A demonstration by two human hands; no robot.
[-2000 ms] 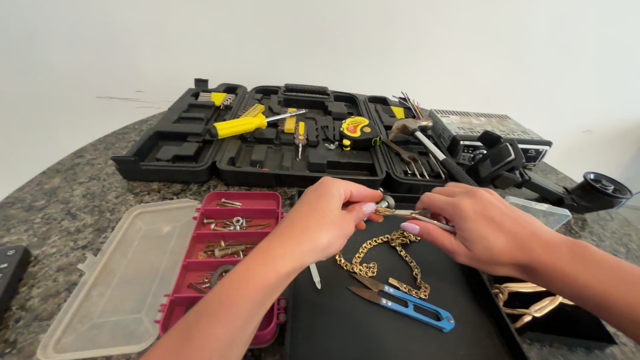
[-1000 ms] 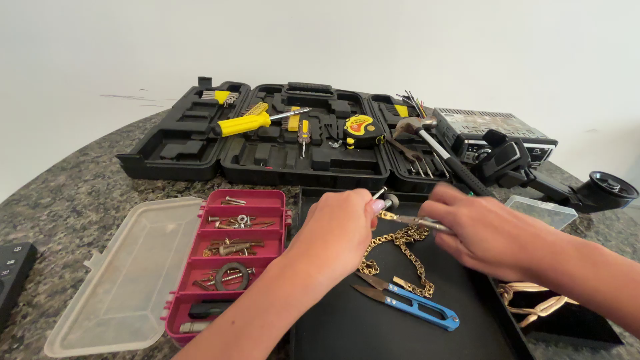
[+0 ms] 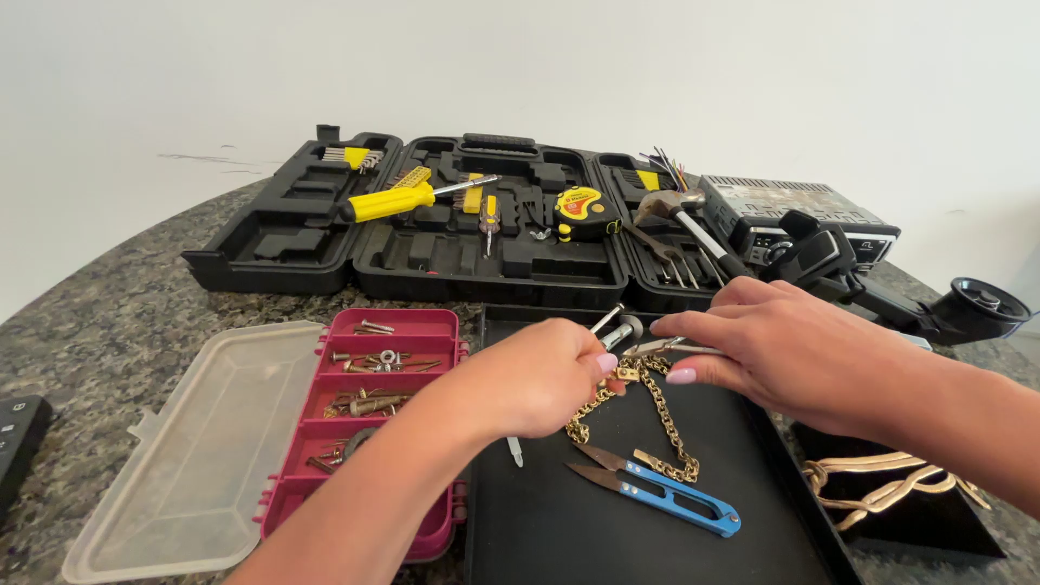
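Note:
My left hand [image 3: 552, 378] pinches the clasp end [image 3: 624, 374] of a gold-coloured chain above a black tray [image 3: 561, 528]. My right hand [image 3: 756, 345] holds a slim metal tool [image 3: 670, 345], perhaps pliers, its tip close to the clasp. The rest of the chain [image 3: 668, 414] hangs down onto the tray. Blue thread snips [image 3: 682, 504] lie on the tray below it, blades toward the left. A screw [image 3: 608, 318] and a round-headed metal piece [image 3: 626, 329] show just beyond my left fingers; whether they are held cannot be told.
Behind the tray an unfolded black tool case [image 3: 487, 280] holds a yellow screwdriver [image 3: 394, 201], a tape measure [image 3: 585, 213] and a hammer [image 3: 691, 227]. A pink organizer [image 3: 390, 315] with screws stands left, a car stereo [image 3: 800, 207] and phone mount [image 3: 812, 252] right. Gold cords [image 3: 886, 479] lie lower right.
The chain's clasp end has come into plainer sight between my hands. Both hands stay over the tray, with my right fingers now more spread around the metal tool.

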